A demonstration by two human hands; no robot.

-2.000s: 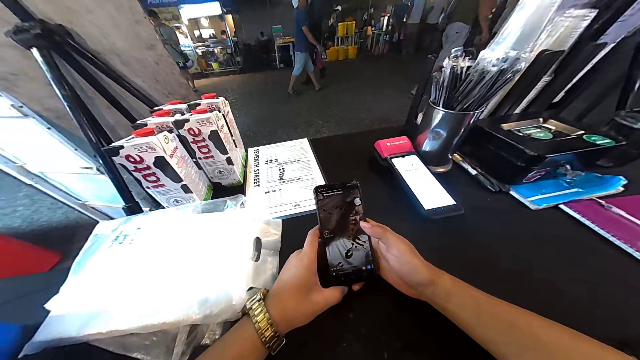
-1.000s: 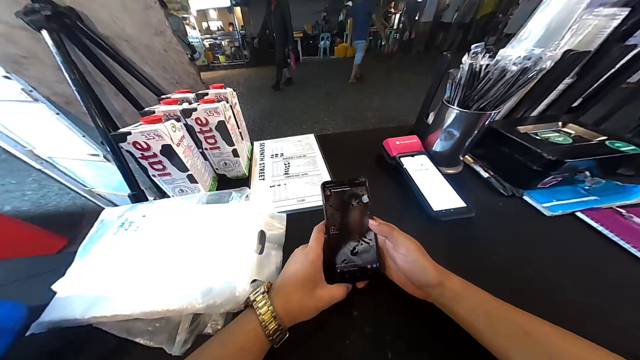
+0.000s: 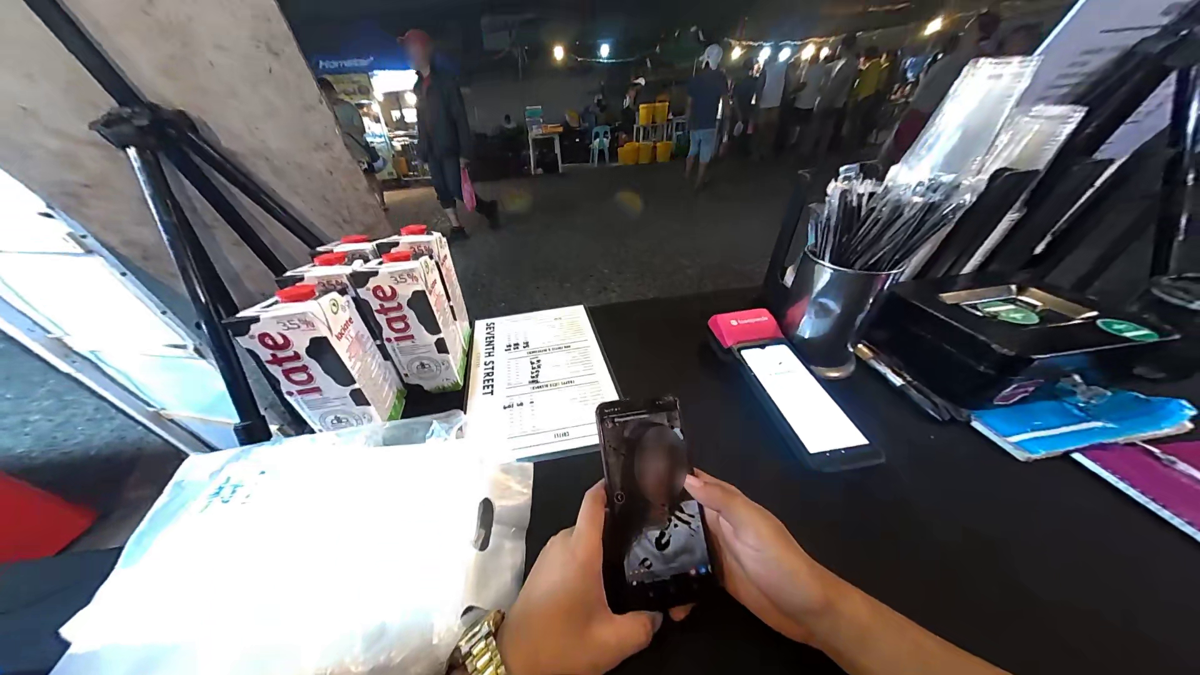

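Observation:
A black smartphone with its screen lit stands upright between my two hands, above the black table. My left hand grips its left side and lower edge, a gold-coloured watch on the wrist. My right hand holds the right side, its thumb at the screen's edge. White plastic bags lie just left of my left hand. Behind the phone is a printed menu sheet. To the right lies a handheld terminal with a bright screen and a pink top.
Several drink cartons with red caps stand at the back left, beside a black tripod. A metal cup of wrapped straws, a black box, a blue pouch and a purple notebook are right. People stand and walk beyond the table.
A person carrying a pink bag now shows farther left in the background than a second ago. Both hands keep their hold on the phone.

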